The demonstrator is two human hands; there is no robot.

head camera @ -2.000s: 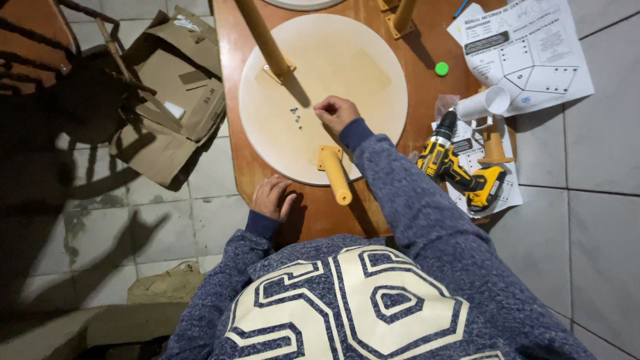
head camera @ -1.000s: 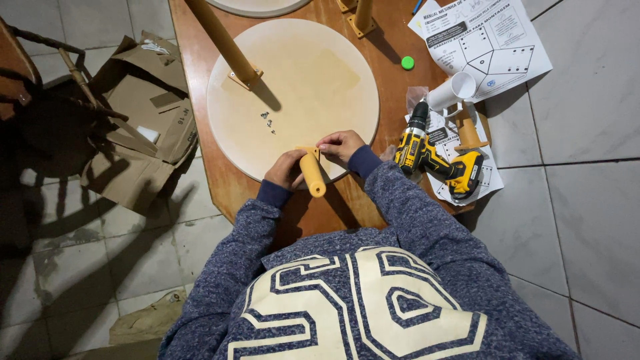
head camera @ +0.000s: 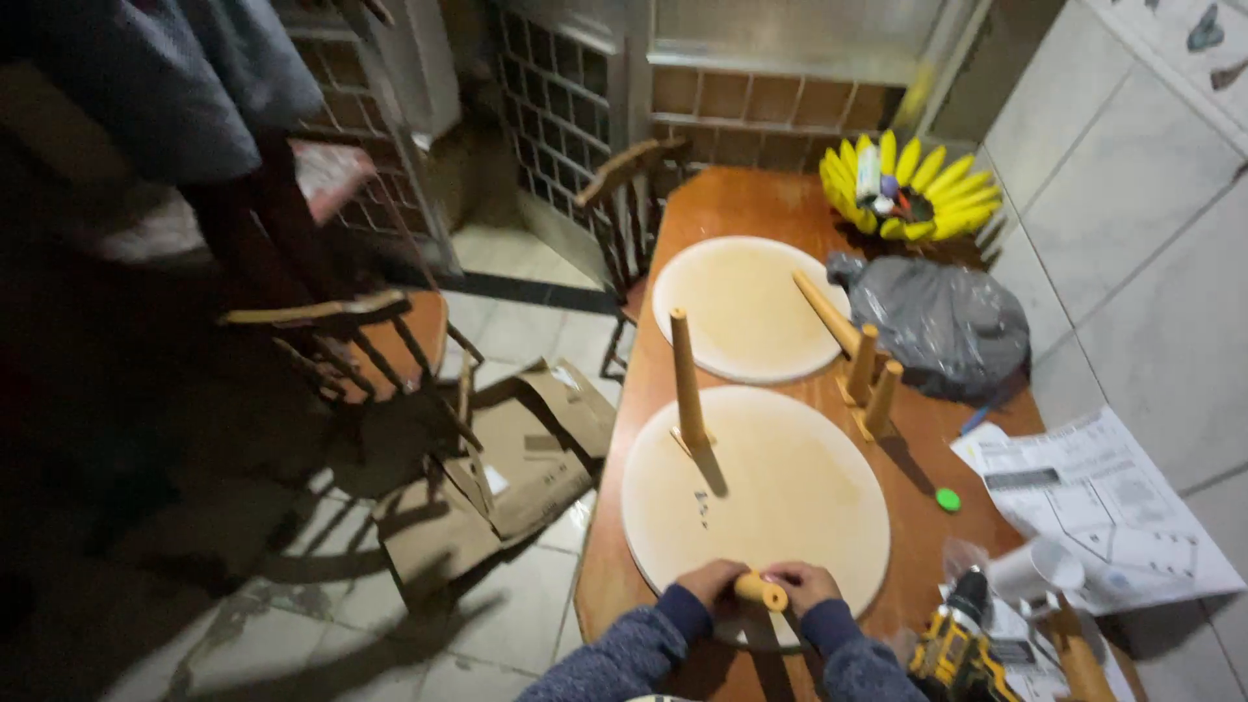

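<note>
Near the front edge of a round, pale wooden board (head camera: pixel 780 487), my left hand (head camera: pixel 714 583) grips a short tapered wooden leg (head camera: pixel 759 591) whose round end faces me. My right hand (head camera: pixel 801 587) is at the leg's other side with fingertips bent near its base; whether it holds a small screw cannot be told. A taller wooden leg (head camera: pixel 687 380) stands on the same board on a square plate. Several small dark screws (head camera: pixel 702 509) lie between that leg and my hands. Two short legs (head camera: pixel 861 366) (head camera: pixel 881 400) stand on the table behind.
On the wooden table (head camera: pixel 609 546) are a second round board (head camera: pixel 746 307), a loose leg (head camera: pixel 825 312), a grey plastic bag (head camera: pixel 936 322), a green cap (head camera: pixel 947 500), printed sheets (head camera: pixel 1111 507) and a yellow cordless drill (head camera: pixel 951 643). Chairs, flattened cardboard (head camera: pixel 526 458) and a standing person (head camera: pixel 224 127) are left.
My left hand has gone from the table edge to the short leg, and my right hand has come from beside the screws to that leg. The view has tilted up.
</note>
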